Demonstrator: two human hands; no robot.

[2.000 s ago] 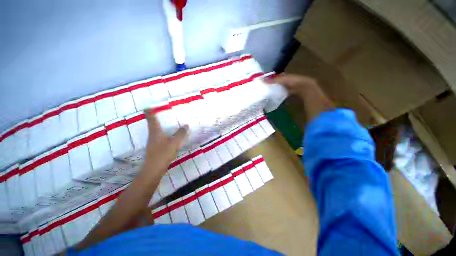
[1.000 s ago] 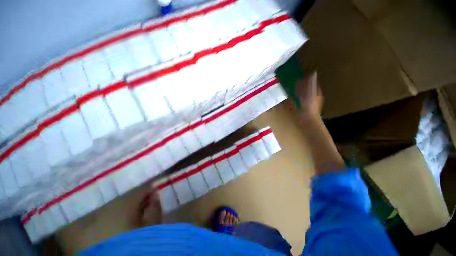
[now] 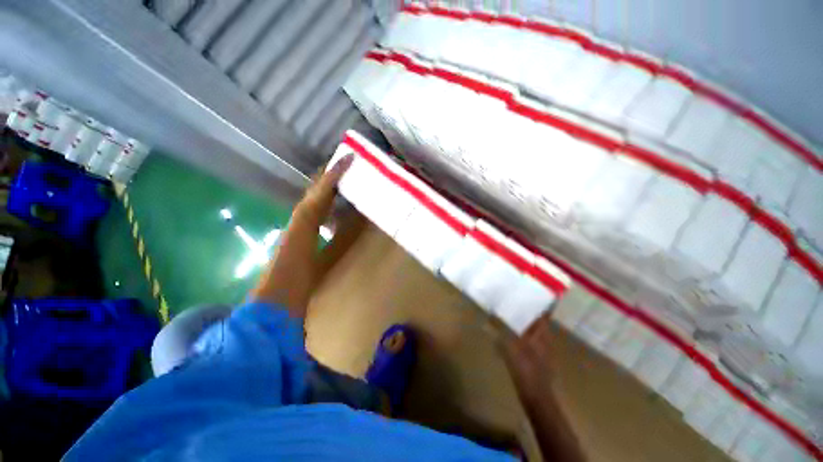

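Observation:
A row of cartons (image 3: 442, 235), white with a red band along the top, is pressed between my two hands. My left hand (image 3: 318, 197) holds its far left end, with the fingers at the end carton. My right hand (image 3: 532, 347) is at its near right end, dark and partly blurred. The row lies along the low front tier of the carton stack (image 3: 632, 338); whether it touches that tier or the cardboard below is hard to tell. Taller tiers of the same cartons (image 3: 577, 135) stand behind.
Brown cardboard sheet (image 3: 433, 311) covers the floor under the work, with a sandaled foot (image 3: 393, 356) on it. A louvred vent (image 3: 280, 68) is at the upper left. Blue stools (image 3: 77, 347), more white cartons (image 3: 77, 135) and yellow-black tape (image 3: 140, 253) are on the green floor at left.
The view has swung left, bringing in the vent, green floor and stools. Both hands now hold a short row between them; a second ago the right hand was apart and empty.

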